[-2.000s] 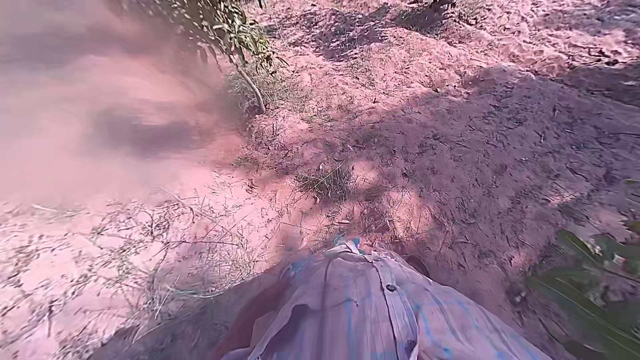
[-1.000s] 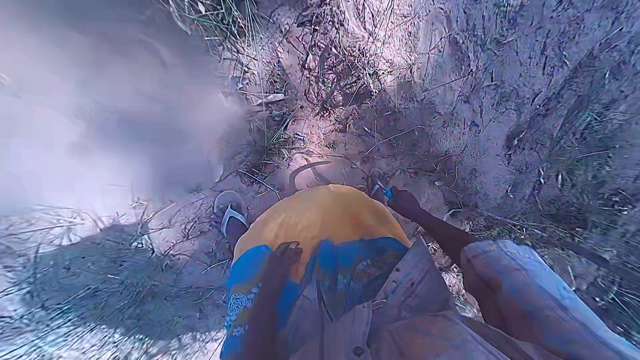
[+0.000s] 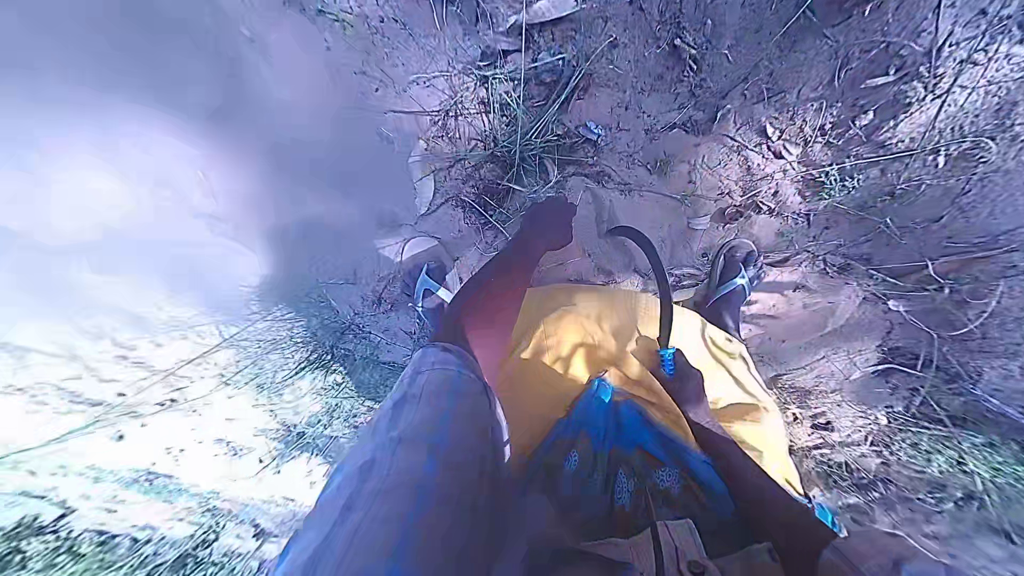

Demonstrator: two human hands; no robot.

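Note:
My right hand (image 3: 682, 379) is closed on the blue handle of a sickle (image 3: 658, 276), over the yellow part of a yellow and blue patterned cloth (image 3: 592, 320) across my lap. The dark curved blade points forward, its tip bending left. My left hand (image 3: 550, 222) reaches down to the ground in front of the cloth, left of the blade tip and just below a grass tuft (image 3: 528, 152). Its fingers look curled, but whether they grip a stem is unclear. Blade and left hand are apart.
My sandalled feet stand on either side, the left sandal (image 3: 432, 288) and the right sandal (image 3: 732, 280). Dry stems (image 3: 904, 160) and dead leaves litter the sandy soil. A pale blur covers the upper left.
My left hand has moved from the cloth forward to the ground by the grass. My right hand has drawn back over the cloth with the sickle. The view has shifted strongly.

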